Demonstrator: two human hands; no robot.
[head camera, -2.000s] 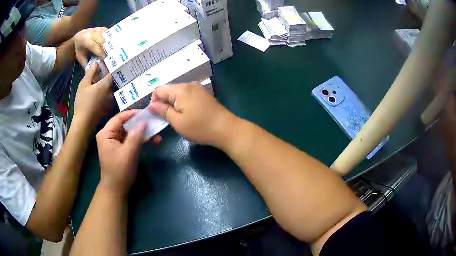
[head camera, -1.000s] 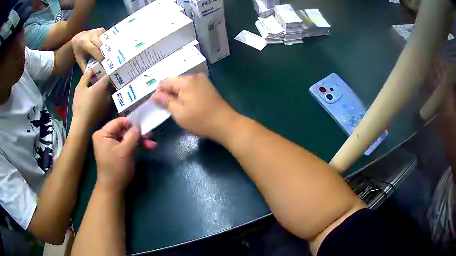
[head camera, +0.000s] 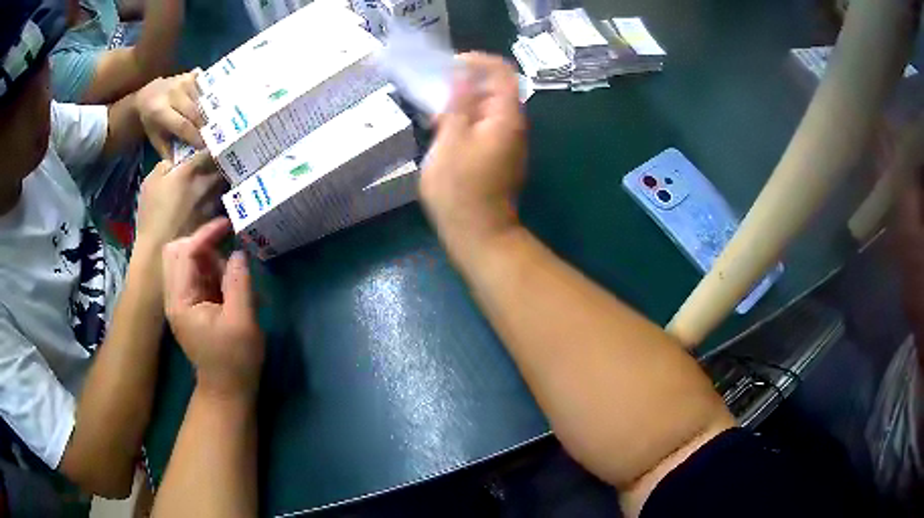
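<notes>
My right hand (head camera: 476, 152) is raised at the upper middle and holds a thin white, blurred piece, perhaps a leaflet or pouch (head camera: 417, 63), between thumb and fingers. My left hand (head camera: 211, 293) is empty, fingers curled and apart, just below the near left corner of the carton stack. Long white cartons (head camera: 324, 167) with blue lettering and a green mark lie piled before my left hand. The near carton has a white flap standing out at its right end. An upright carton (head camera: 431, 14) behind is partly hidden by the white piece and my right hand.
Low stacks of white cards or leaflets (head camera: 580, 46) lie at the far centre. A light blue smartphone (head camera: 699, 223) lies at right beside a cream slanting pole (head camera: 790, 182). At left a person's hands (head camera: 177, 132) are beside the cartons. The table's curved edge (head camera: 476, 462) runs in front.
My right hand has moved up and away from my left hand, taking the white piece with it. My left hand has let go of it and moved slightly left.
</notes>
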